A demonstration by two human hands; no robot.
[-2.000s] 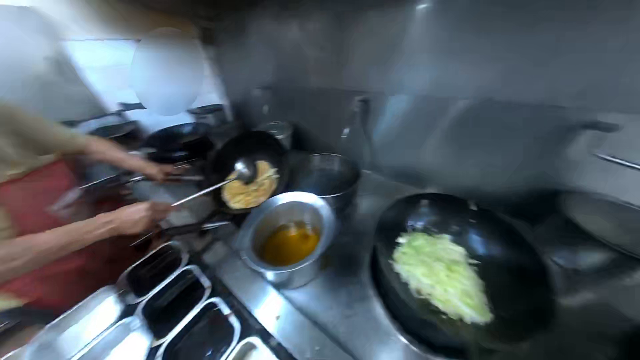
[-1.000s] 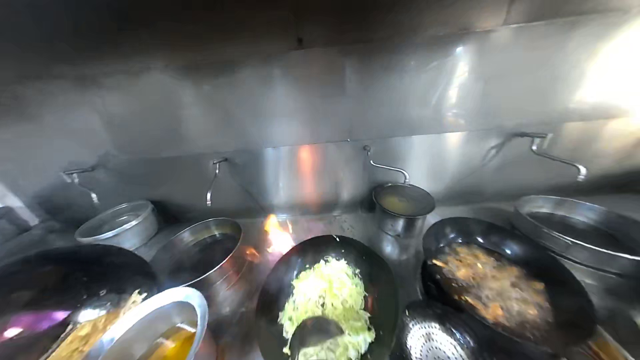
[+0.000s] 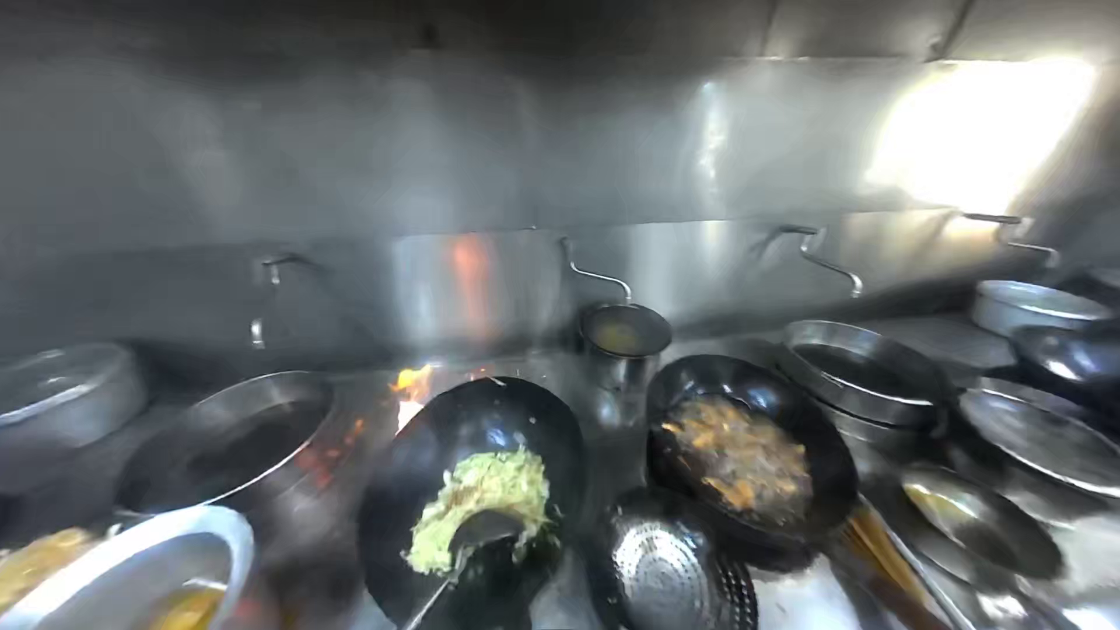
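Neither of my hands shows in the head view. A black wok [image 3: 394, 516] holds shredded pale green cabbage [image 3: 481, 499], and a ladle [image 3: 486, 529] rests its bowl in the cabbage, its handle running out at the bottom edge. Flames [image 3: 411, 385] rise behind the wok's left rim. To the right, a second wok [image 3: 700, 376] contains brownish-orange food in dark liquid [image 3: 744, 451]. A perforated metal strainer [image 3: 665, 569] lies between the two woks at the bottom.
At lower left stands a metal pot of yellow liquid [image 3: 241, 534], before a wide dark-bottomed pan [image 3: 319, 385]. A small pot [image 3: 621, 332] sits under a wall tap [image 3: 595, 276]. More round pans [image 3: 910, 402] and a lidded pot [image 3: 1041, 306] line the right side.
The view has swung far to the right; the other person at the left is out of sight. Since one second ago, the cabbage wok has tilted and its cabbage has shifted, with the ladle in it.
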